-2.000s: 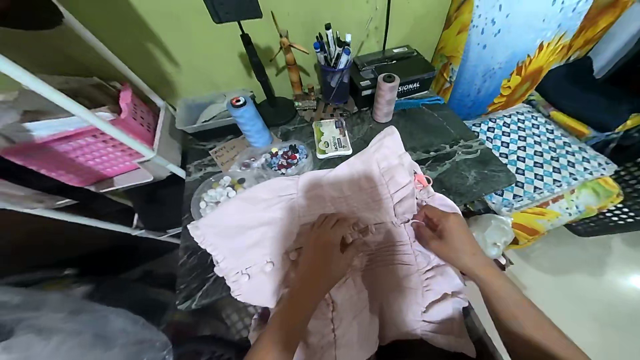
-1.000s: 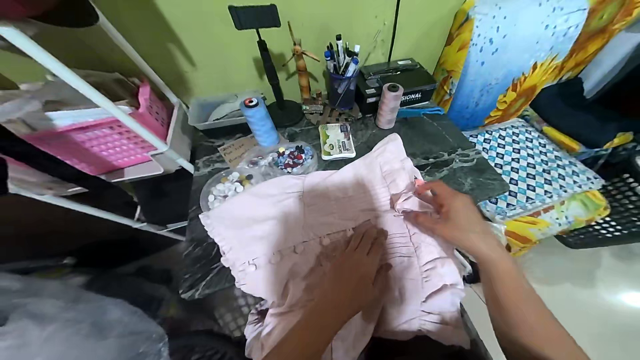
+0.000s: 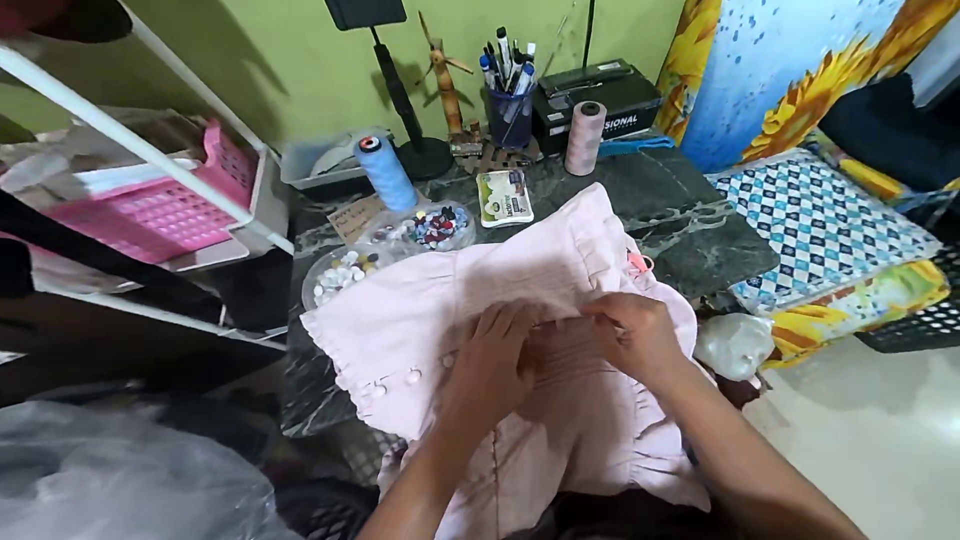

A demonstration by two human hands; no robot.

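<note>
A pale pink garment with ruffled edges and covered buttons down its front lies over the edge of the dark marble tabletop and hangs toward me. My left hand rests on it near the button row; its fingertips are at a fold, and what they hold cannot be made out. My right hand pinches the cloth at the same fold, a little to the right. A coral-pink item shows by the ruffle above my right hand. Whether a needle or thread is there cannot be seen.
Behind the garment on the marble tabletop stand a blue thread cone, a pink thread cone, tubs of buttons, a pen cup, a phone stand and a black box. A white rack is at left.
My right hand has come down and left from the ruffle near the coral-pink item to the fold beside my left hand. My left hand's fingers, flat on the cloth one second ago, now meet that fold.
</note>
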